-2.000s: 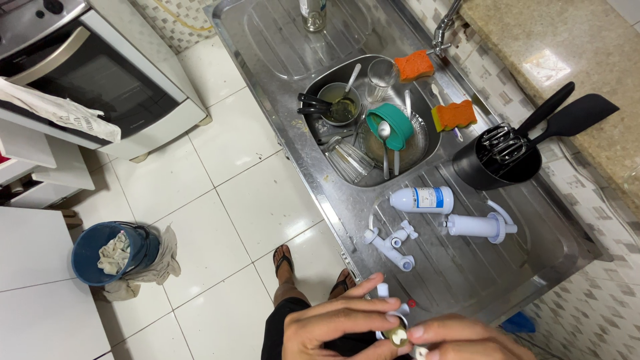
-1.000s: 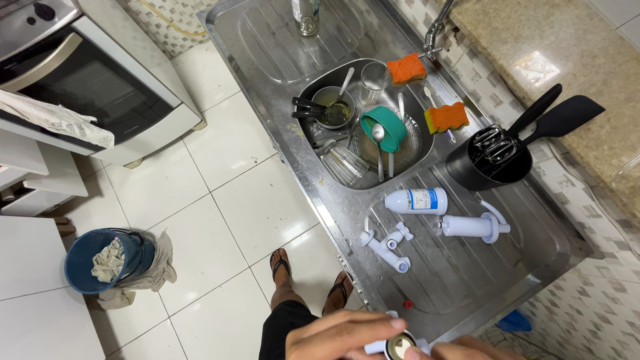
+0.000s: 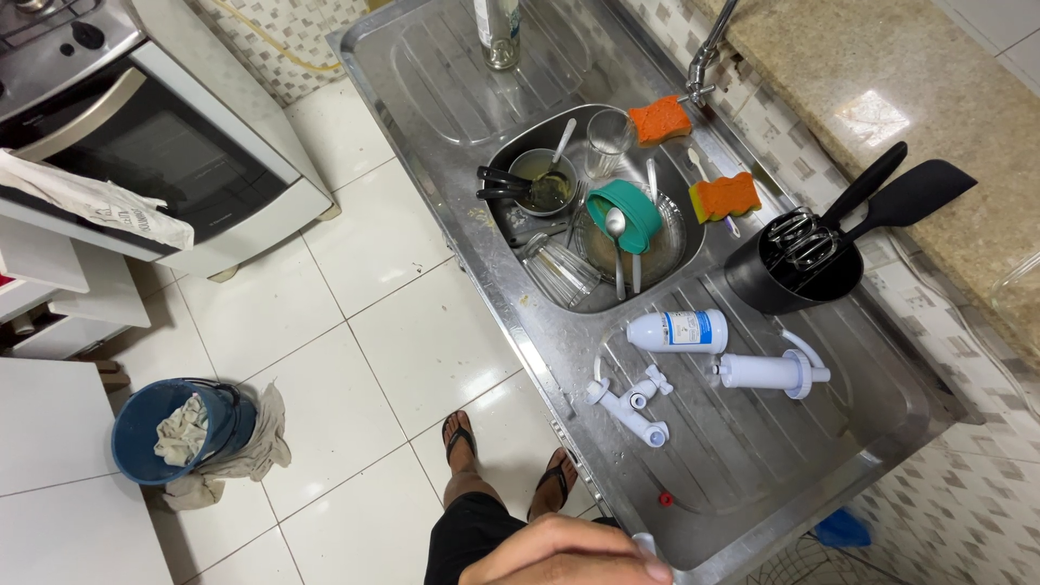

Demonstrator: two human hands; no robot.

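At the bottom edge, my left hand [image 3: 569,556] is partly in view, its fingers curled on a small white plastic piece [image 3: 644,543] that is mostly hidden. My right hand is out of view. On the steel drainboard ahead lie a white plastic tap body [image 3: 634,410], a white filter cartridge [image 3: 678,331] with a blue label, and a white plastic filter housing [image 3: 764,371] with a spout. A small red ring-like part [image 3: 666,499] lies nearer to my left hand.
The sink basin [image 3: 696,244] holds glasses, a pan, a green bowl and spoons. Two sponges [image 3: 660,121] lie on its rim. A black utensil holder [image 3: 743,280] stands by the wall. A blue bucket [image 3: 134,435] with cloths is on the floor, near an oven [image 3: 203,162].
Both hands were at the bottom around a small round white part; they have moved down, and the right hand has left the view. The parts on the drainboard lie as before.
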